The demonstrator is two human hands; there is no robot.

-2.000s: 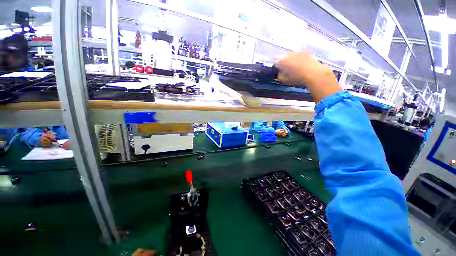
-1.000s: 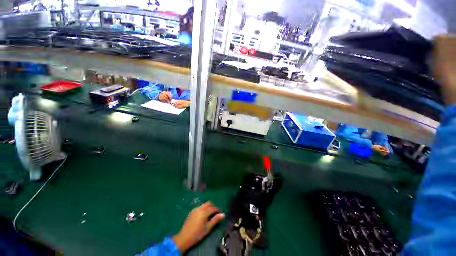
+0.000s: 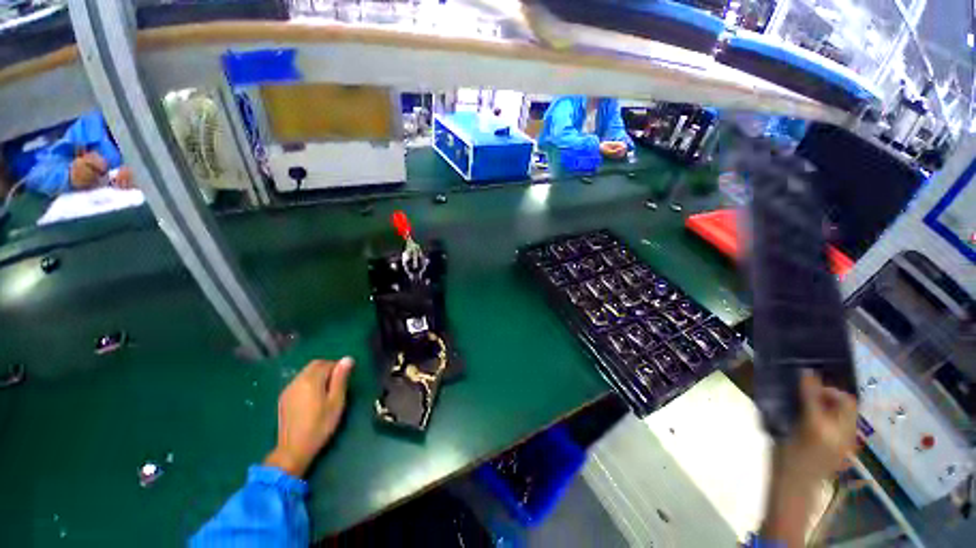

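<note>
A black tray, blurred, is held up on edge at the right by my right hand, which grips its lower end. My left hand rests on the green bench left of the jig, holding nothing visible, with its fingers close together and the thumb a little apart. The black jig has a small white square on it, a metal clamp with an upright red handle, and a dark plate with gold-tan edging at its near end. A pocketed black tray lies right of the jig with units in its pockets.
A metal post stands at the left below the overhead shelf. A blue box instrument and a white box stand at the back. A red-orange tray lies at the far right. A blue bin is below the bench edge.
My right hand has come down from the overhead shelf at the right with a black tray. My left hand stays on the bench beside the jig. The view has shifted right and down.
</note>
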